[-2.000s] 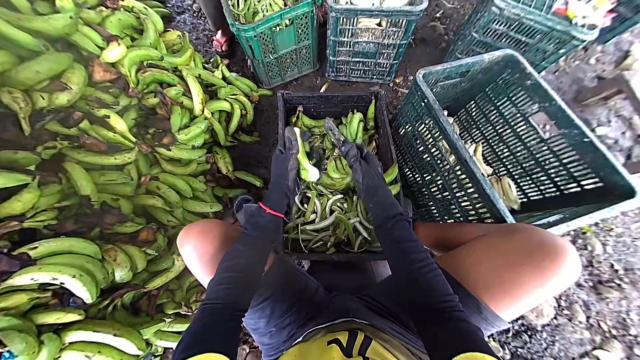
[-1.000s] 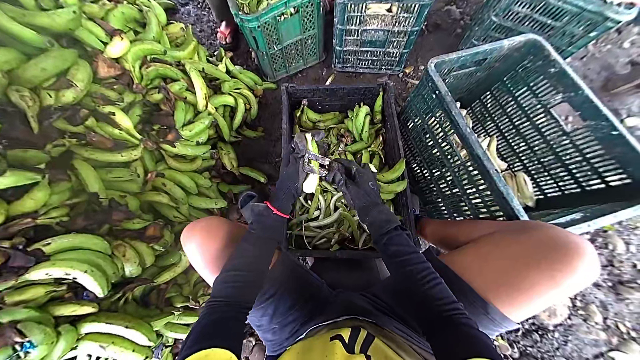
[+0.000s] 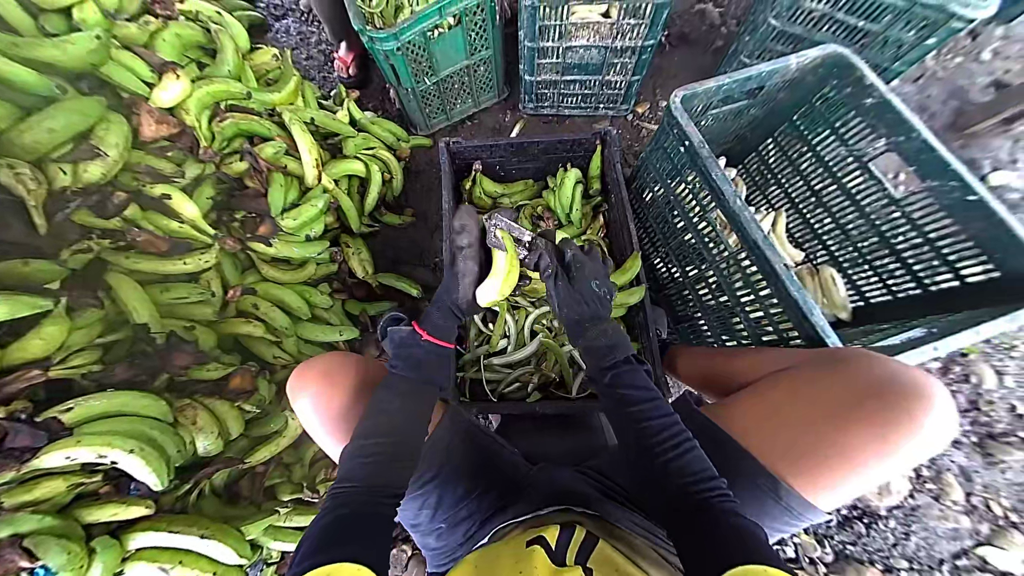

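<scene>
In dark gloves, both my hands meet above a black plastic crate (image 3: 544, 148). My left hand (image 3: 464, 256) holds a partly peeled green plantain (image 3: 500, 272), its pale flesh showing at the lower end. A flat metal peeling tool (image 3: 510, 232) lies across the plantain's upper part, gripped by my right hand (image 3: 578, 284). Under my hands, cut strips of green peel (image 3: 524, 360) fill the near part of the crate. Unpeeled green plantains (image 3: 568, 196) lie at its far end, and a few more along its right wall.
A large heap of green plantains (image 3: 264, 256) spreads over the ground at left. On the right a tilted green crate (image 3: 744, 232) holds peeled plantains (image 3: 824, 290). More crates stand ahead: a green one (image 3: 448, 72), another (image 3: 592, 64) and one at upper right (image 3: 848, 36). Someone's foot (image 3: 346, 64) shows at the top.
The plantain between my hands shows more pale flesh than two seconds ago. My right hand has moved in against the plantain with the tool.
</scene>
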